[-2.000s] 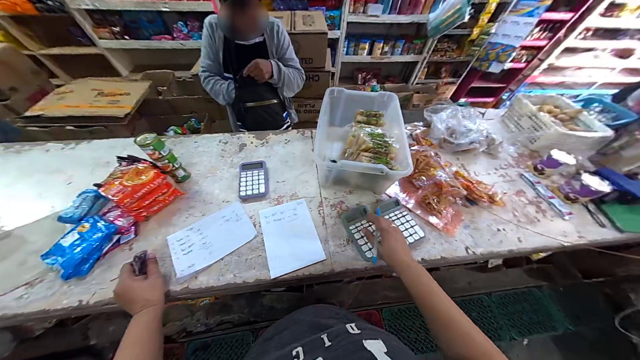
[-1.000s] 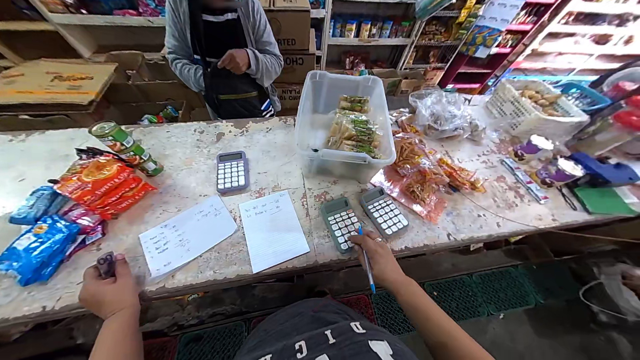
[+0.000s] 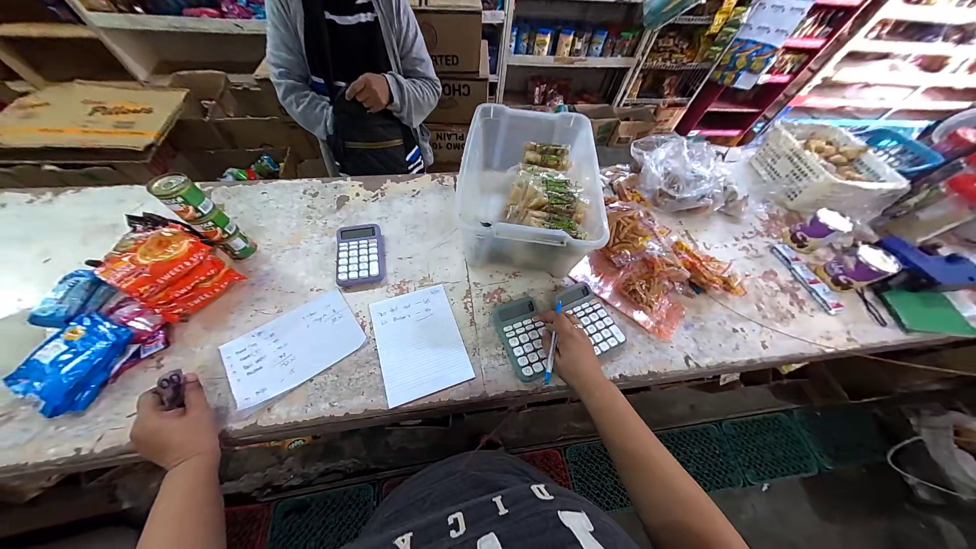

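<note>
My left hand point(image 3: 175, 427) rests at the counter's front edge, closed around a small dark purple object point(image 3: 171, 389) that I cannot identify. My right hand point(image 3: 572, 347) holds a blue-capped pen point(image 3: 553, 343) over a green-framed calculator point(image 3: 518, 343); a grey calculator point(image 3: 598, 324) lies beside it, partly under the hand. A purple calculator point(image 3: 360, 255) lies farther back. Two handwritten sheets, one tilted point(image 3: 293, 347) and one lined point(image 3: 422, 347), lie between my hands. Orange packets point(image 3: 171, 271), blue packets point(image 3: 69, 362) and stacked cans point(image 3: 202, 216) are at the left.
A clear plastic bin point(image 3: 526, 248) holds packaged snacks. Bagged orange snacks point(image 3: 648, 282), a white basket of round produce point(image 3: 823, 183), purple cups point(image 3: 862, 267) and a green book or folder point(image 3: 926, 313) are to the right. A person point(image 3: 354, 91) stands across the worn counter point(image 3: 415, 202).
The pen, not visible in my right hand two seconds ago, now stands more upright than one second ago. My right hand remains at the calculators. My left hand still holds the small object.
</note>
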